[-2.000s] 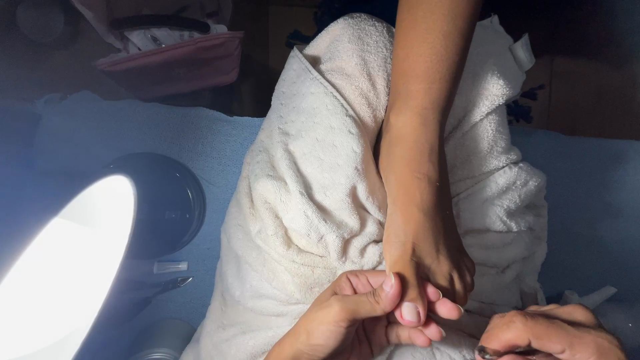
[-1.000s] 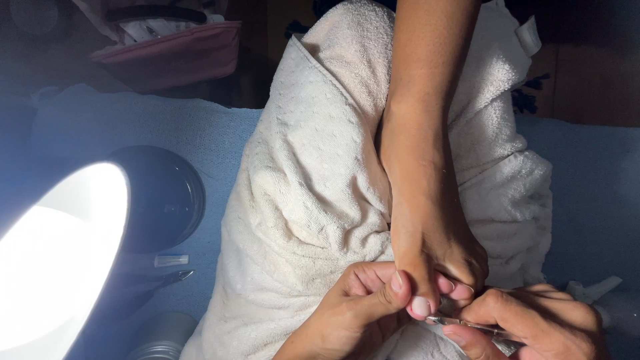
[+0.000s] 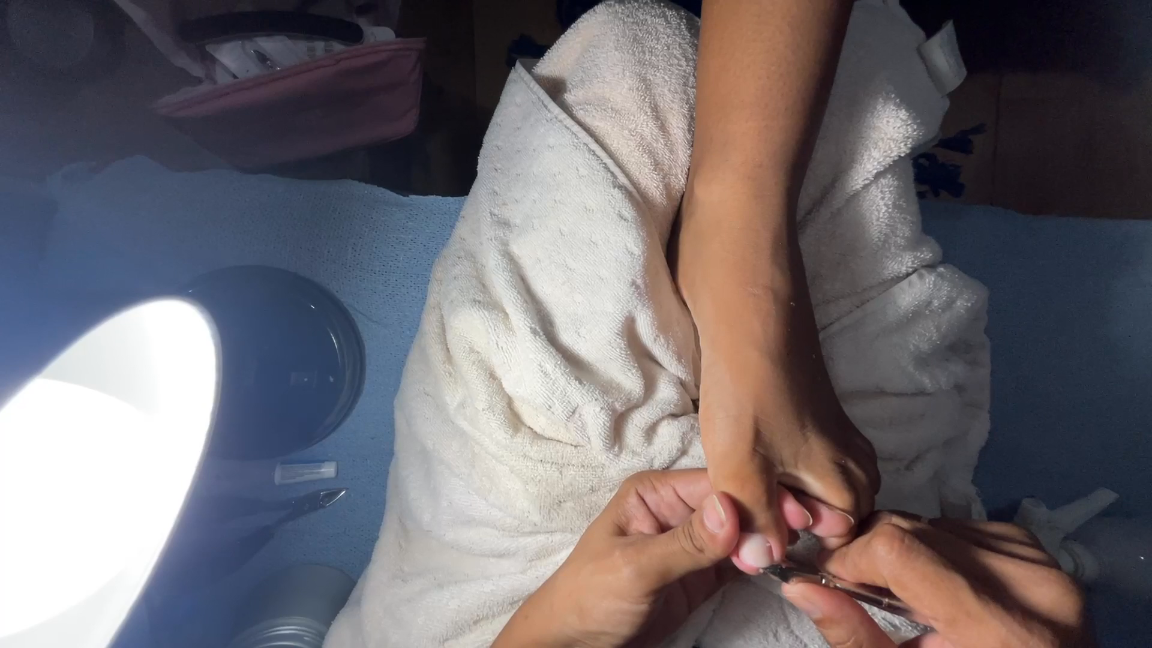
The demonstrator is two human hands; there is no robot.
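Observation:
A person's bare foot (image 3: 765,360) rests on a cream terry towel (image 3: 540,342), its toes pointing down toward me. My left hand (image 3: 643,549) holds the big toe (image 3: 754,504), with the thumb on one side and fingers beneath and beside it. In my right hand (image 3: 945,567) is a slim metal nipper-like tool (image 3: 850,589), whose tip meets the edge of the big toenail (image 3: 756,550). The tool's handles are partly hidden by my fingers.
A lit lamp (image 3: 99,468) glares at the left, beside a dark round dish (image 3: 288,360). A pointed metal tool (image 3: 315,500), a small clear piece (image 3: 306,472) and a jar (image 3: 297,603) lie on blue cloth (image 3: 405,234). A pink bag (image 3: 306,103) stands beyond.
Two seconds ago my right hand was apart from the foot at the lower right. It has moved left to the big toe, bringing the metal tool to the nail. My left hand keeps hold.

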